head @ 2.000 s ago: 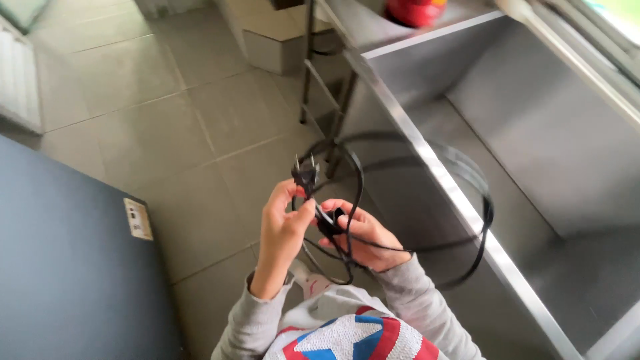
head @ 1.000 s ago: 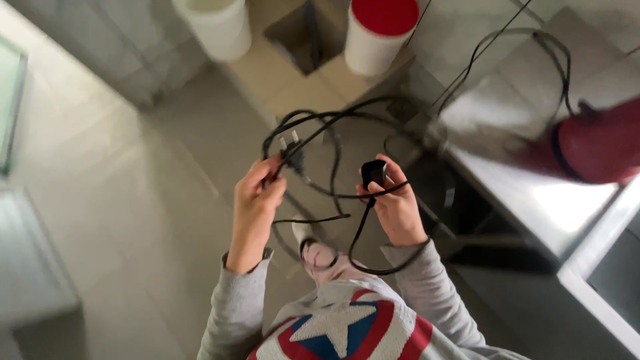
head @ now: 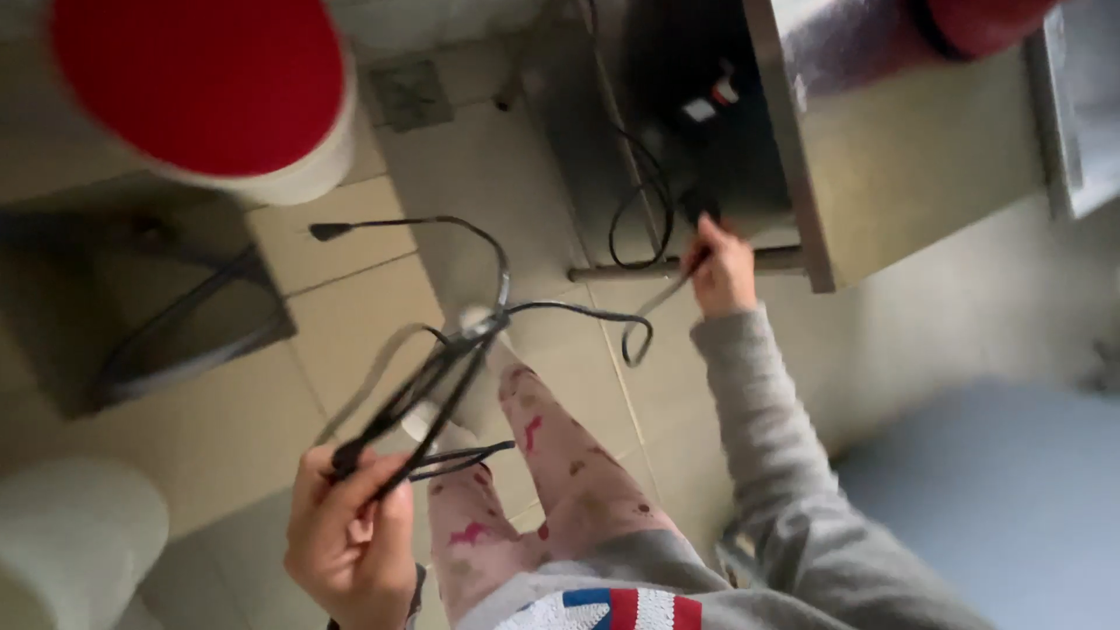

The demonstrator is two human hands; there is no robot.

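My left hand (head: 354, 534), low and left of the middle, is closed around a folded bundle of black power cable (head: 437, 367). From the bundle a loose length curves up and left and ends in a small black connector (head: 331, 231). Another length runs right toward my right hand (head: 724, 267), which grips the cable near a dark piece at its fingertips, beside the lower shelf of a metal table. That dark piece is too blurred to name. A separate loop of thin black cord (head: 643, 249) hangs just left of my right hand.
A white bucket with a red lid (head: 201, 79) stands at the upper left, near a square floor opening (head: 175, 350). A pale bucket (head: 70, 542) is at the lower left. The metal table (head: 919, 157) fills the upper right, with a red object (head: 989, 22) on it. A blue-grey surface (head: 1006, 490) lies lower right.
My right hand has moved away from my left, out to the metal table. The cable that hung in loose loops between both hands is now bunched in my left hand. The view has shifted strongly.
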